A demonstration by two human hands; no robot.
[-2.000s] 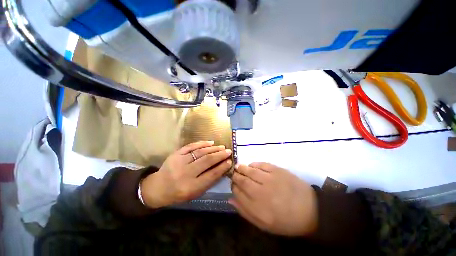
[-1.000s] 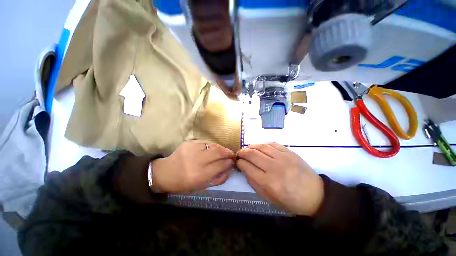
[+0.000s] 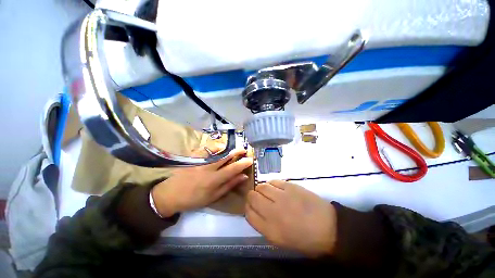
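The khaki garment piece (image 3: 103,168) lies left of the needle area and runs under my left hand. My left hand (image 3: 201,184) lies on the cloth, its fingers pointing to the needle area near the edge strip. My right hand (image 3: 293,214) has its fingertips closed on the cloth edge at the lower end of the narrow dotted dark strip (image 3: 255,176). The blue-grey attachment (image 3: 270,160) sits right of the strip. The needle is hidden behind the machine head and guard.
The white machine head (image 3: 304,27) with its grey tension dial (image 3: 270,128) and curved metal guard (image 3: 103,119) fills the top. Red and orange scissors (image 3: 399,157), green-black snips (image 3: 475,153) and small brown scraps (image 3: 309,133) lie right. Pale grey cloth (image 3: 32,206) hangs far left.
The view has shifted, and the machine head covers more of it. My left hand has moved up from the cloth's lower edge toward the needle area. My right hand stays at the edge.
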